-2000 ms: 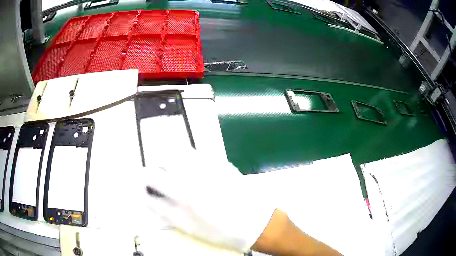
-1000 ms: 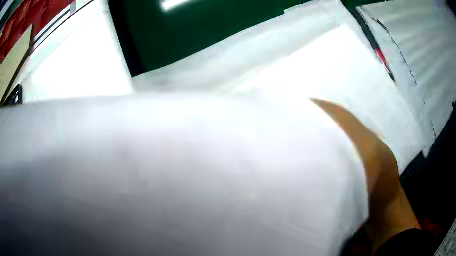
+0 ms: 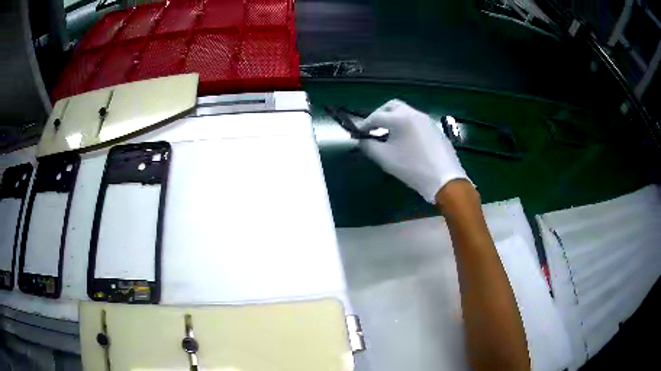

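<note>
My right hand [image 3: 413,148], in a white glove with bare forearm behind it, is over the green conveyor belt [image 3: 391,196]. Its fingers are closed on the end of a black phone middle frame [image 3: 348,123], seen tilted and partly hidden by the hand. On the white infeed belt [image 3: 246,210], three more frames show in a row at the left. The rightmost [image 3: 93,239] lies slightly apart from the middle one [image 3: 25,239]; the leftmost [image 3: 6,239] is cut off by the picture's edge. My left hand is out of the picture.
A cream far guide plate [image 3: 145,109] and a near guide plate [image 3: 254,333] flank the white belt. A red perforated tray [image 3: 210,54] lies beyond. Another frame [image 3: 485,151] lies on the green conveyor, right of my hand. White foam sheets [image 3: 609,239] cover the near right edge.
My right hand has moved from the white belt, across the near view, to the green conveyor, where it now holds a frame. The view has shifted, and the near guide plate is uncovered.
</note>
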